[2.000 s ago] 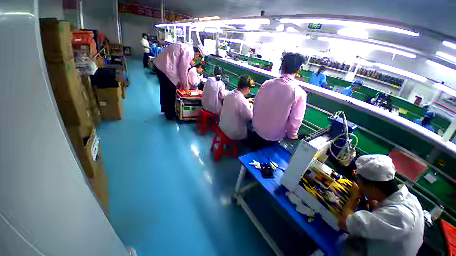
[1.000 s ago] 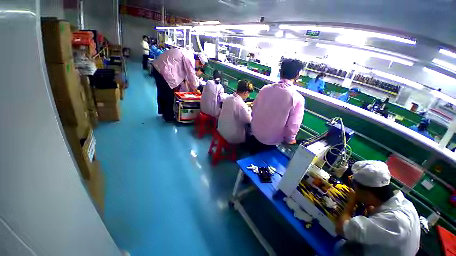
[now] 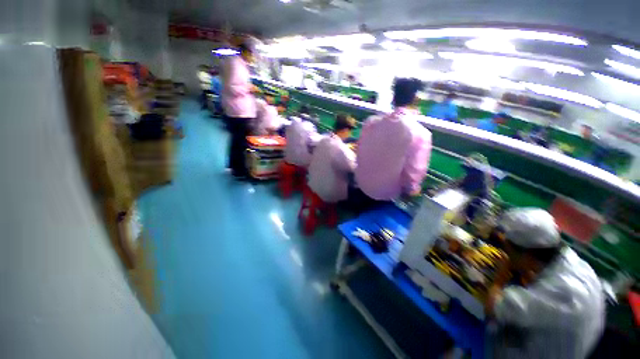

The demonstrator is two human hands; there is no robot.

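Note:
Neither of my hands is in view, and the picture is blurred. Nearest in front at the lower right is a blue-topped table with pale legs. A white machine with an upright panel stands on it, with pale looping tubes behind. Yellow-and-black parts lie in a bundle beside the panel. A small dark tangle, perhaps a cable or adapter, lies on the table's left part. A white-capped worker bends at the table with hands near the face; what they hold cannot be told.
A glossy blue floor runs along the aisle. Brown cartons stand at the left beside a pale wall or panel. Workers in pink sit and stand along the green line. A red tray tops a low cart; red stools stand under seated workers.
The far pink-clad person who was bending over the cart now stands upright beside it. The view has shifted slightly and become blurred.

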